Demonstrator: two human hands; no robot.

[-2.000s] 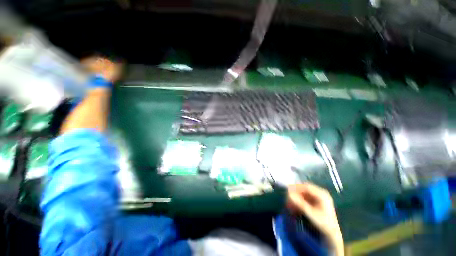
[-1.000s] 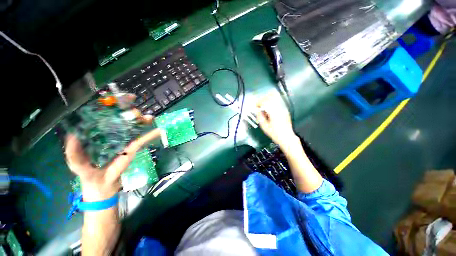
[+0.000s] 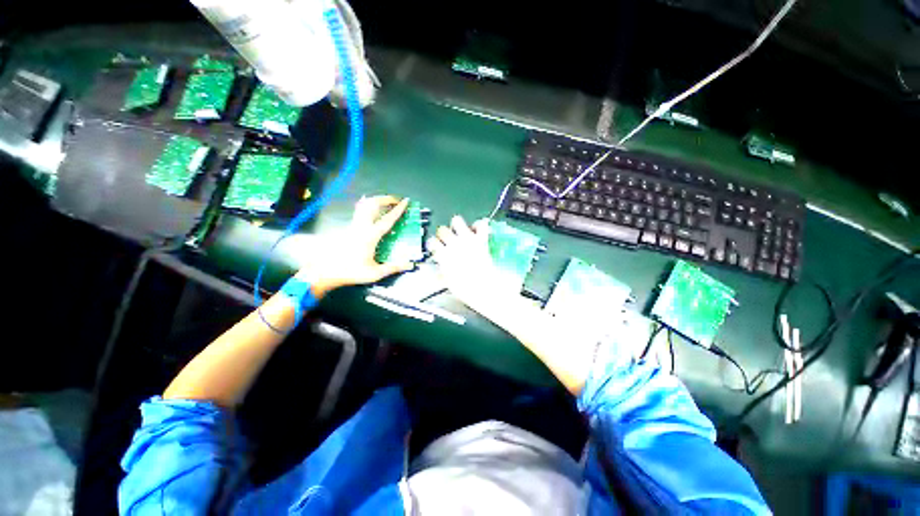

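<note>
My left hand, with a blue strap at the wrist, holds a green circuit board by its left side at the left end of the row. My right hand is just right of that board, fingers spread, over the lower left of a second board. I cannot tell whether it grips anything. Two more boards, one washed out by glare and one at the right, lie before the keyboard. White strips lie below my hands.
A black keyboard lies behind the row, a white cable hanging over it. Several boards lie on dark mats and frames at left. A blue coiled cord hangs by a white bundle. A scanner and white strips are at right.
The view has swung left. The large dark green board blurred at my left hand is no longer there; that hand now holds a small board. My right hand has left the strips by the black cable.
</note>
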